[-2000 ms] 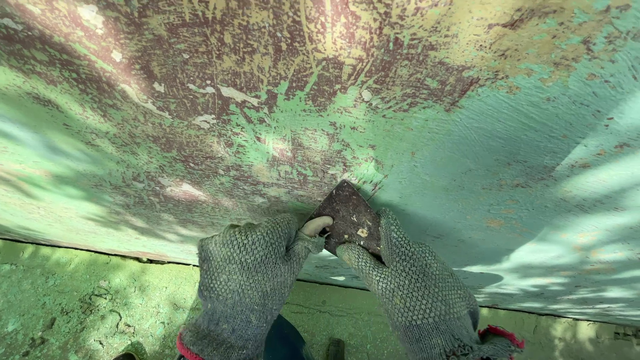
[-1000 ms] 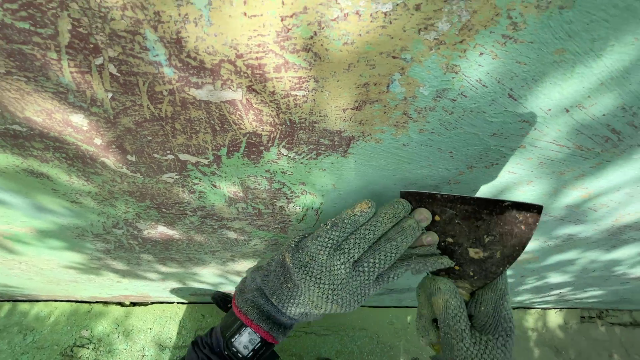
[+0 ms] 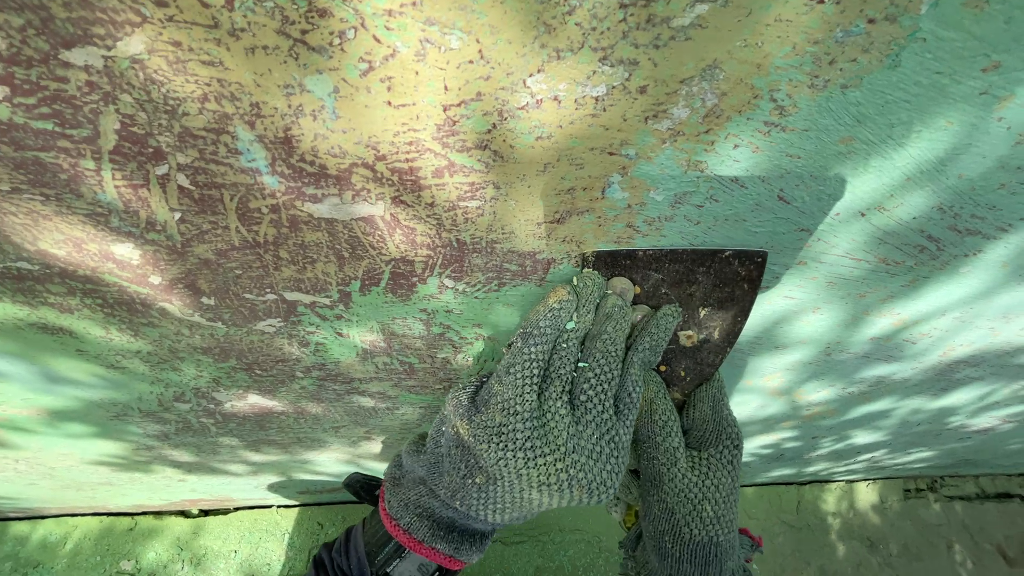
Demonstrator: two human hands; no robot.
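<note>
A wide, dark metal scraper blade, spotted with paint, lies against the painted wall right of the middle. My left hand, in a grey knitted glove with a red cuff, presses its fingers on the blade's left part; bare fingertips show through the glove. Below the blade, my right hand, gloved alike, grips the scraper at its narrow end; the handle is mostly hidden by the hand. Small green paint flakes lie on the left glove's fingers.
Patches of yellow, dark red and pale green paint cover the wall's left and upper parts, with smoother turquoise paint at right. A green ledge with a dark gap along it runs beneath the wall.
Since two seconds ago the scraper has turned, so its broad face and wide edge now show. My left hand has spread over the blade. Since one second ago the view has shifted.
</note>
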